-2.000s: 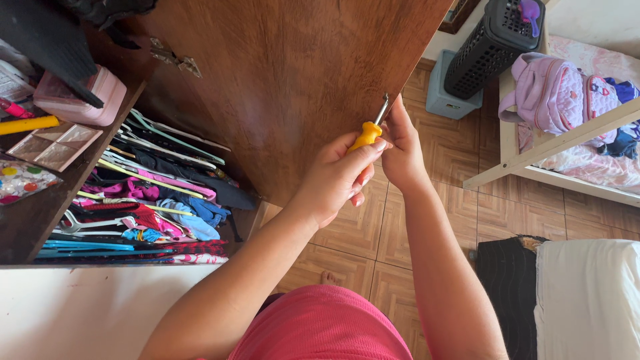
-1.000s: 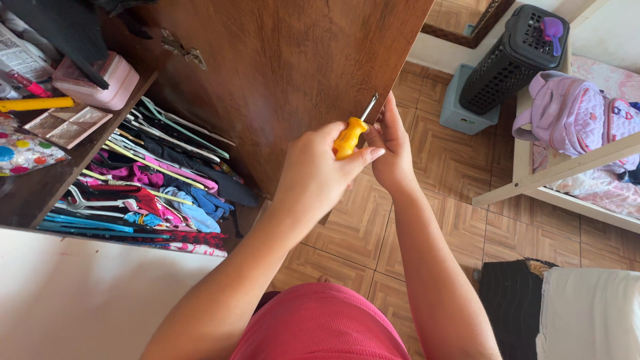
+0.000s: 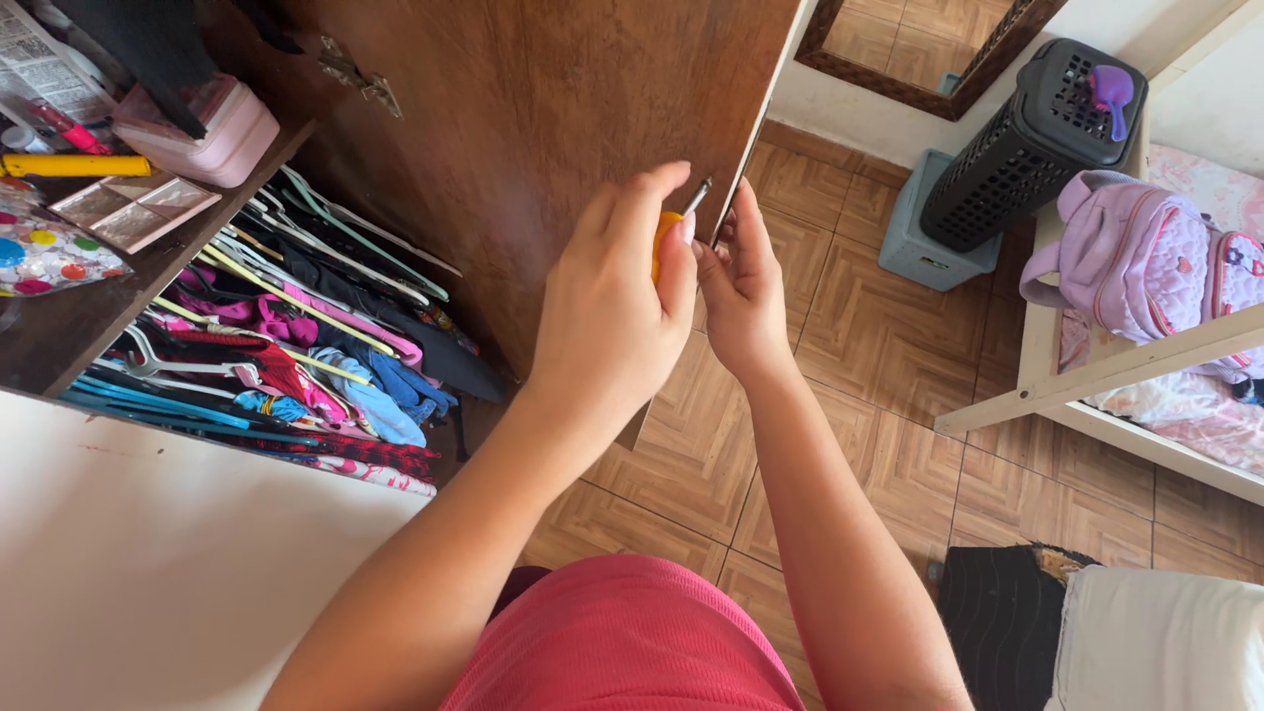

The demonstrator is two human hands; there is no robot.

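Note:
A screwdriver [image 3: 668, 229] with a yellow handle is in my left hand [image 3: 622, 267], which covers most of the handle. Its metal shaft points up and right, the tip at the inner face of a brown wooden wardrobe door [image 3: 553, 89], close to the free edge. At that edge is my right hand [image 3: 741, 281], its fingers around the edge and partly hidden behind it; the thumb lies near the screwdriver's shaft. A metal hinge [image 3: 360, 77] is fixed on the door's upper left.
Left of the door, clothes on hangers [image 3: 296, 326] hang below a shelf [image 3: 158, 257] holding a pink case [image 3: 197, 128]. At right stand a black laundry basket [image 3: 1027, 148], a blue-grey bin [image 3: 933, 237] and a white bed frame [image 3: 1047, 385] with a lilac backpack [image 3: 1136, 257]. A framed mirror [image 3: 918, 49] is behind.
My left hand has shifted its grip on the screwdriver, with its fingers now raised and covering more of the yellow handle. My right hand remains at the door's edge.

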